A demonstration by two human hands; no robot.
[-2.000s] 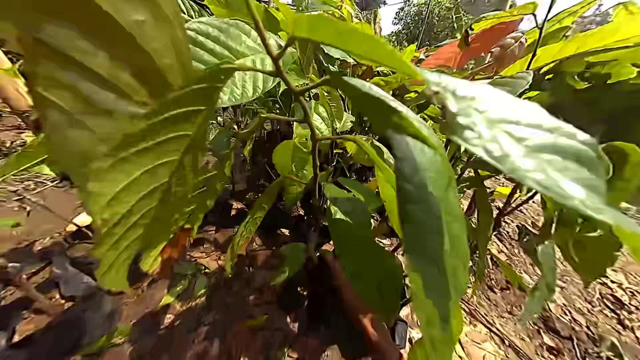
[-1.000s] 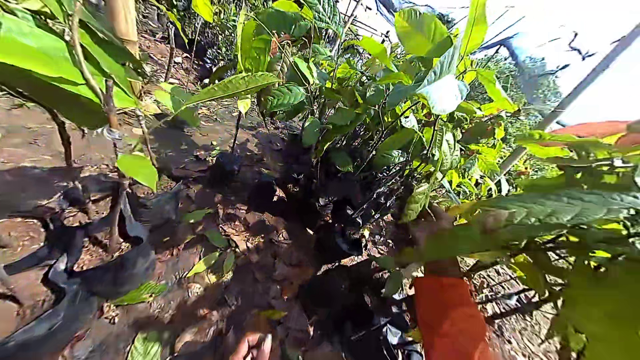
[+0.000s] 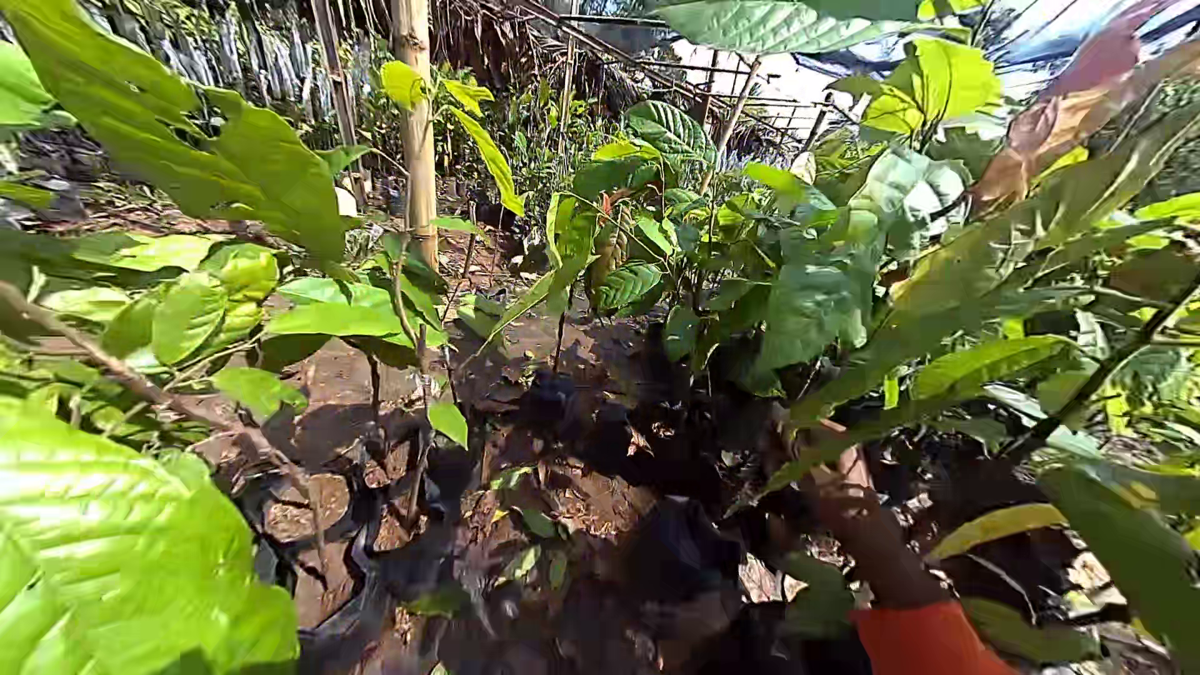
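My right hand (image 3: 837, 461) reaches in from the lower right below an orange sleeve, partly hidden by long green leaves. Its fingers are in shade among the stems of leafy seedlings (image 3: 816, 314), and whether they grip anything is unclear. My left hand is out of view. Soil-filled black plastic nursery bags (image 3: 352, 572) with thin-stemmed seedlings stand at the lower left. Dark bags in deep shade (image 3: 680, 548) lie left of my right forearm.
A bamboo post (image 3: 418, 141) stands upright behind the seedlings. A large bright leaf (image 3: 122, 553) covers the lower left, and a woody stem (image 3: 220, 422) crosses nearby. Fallen leaves lie on the soil (image 3: 600, 502). Poles and netting are behind.
Fingers seen at the bottom edge one second ago are out of view now. My right arm still reaches into the plants at the right. The view has shifted considerably.
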